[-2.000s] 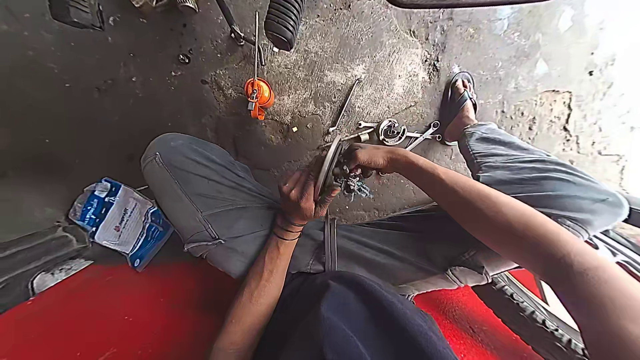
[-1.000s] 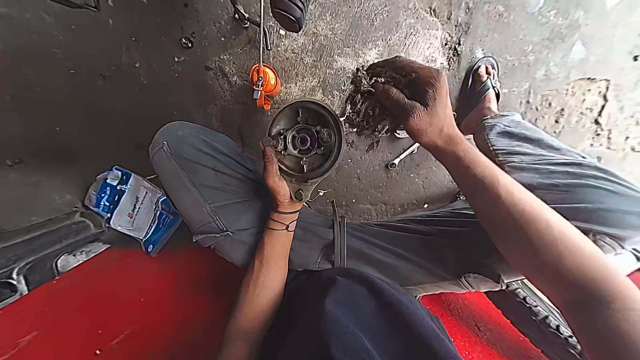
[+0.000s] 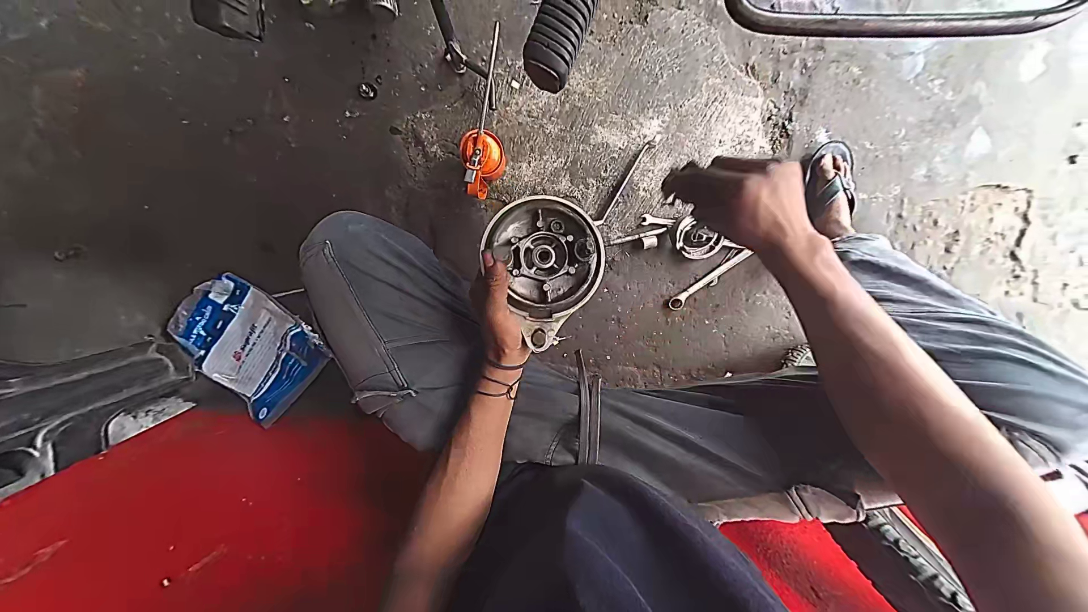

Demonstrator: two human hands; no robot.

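Note:
A round metal brake plate [image 3: 544, 255] with a lug at its lower edge faces up above my lap. My left hand [image 3: 497, 302] grips its left rim, thumb on top. To the right, over the floor tools, my right hand [image 3: 748, 191] is raised and blurred; its fingers are at something dark, and I cannot tell whether it holds a rag. Below that hand lie a ring-shaped metal part [image 3: 699, 238] and a combination wrench [image 3: 710, 279]. A thin metal rod [image 3: 627, 180] lies beyond the plate's right edge.
An orange oil can [image 3: 483, 157] with a long spout stands on the concrete floor. Near it are a black rubber footrest [image 3: 557, 42] and a metal bar [image 3: 909, 21]. A blue and white plastic packet [image 3: 251, 344] lies left of my knee. A tyre [image 3: 914, 552] shows at lower right.
Two seconds ago both hands were together at the plate, which was edge-on; it now faces up. My right hand, one second ago holding a dark stringy rag beside the plate, has moved further right.

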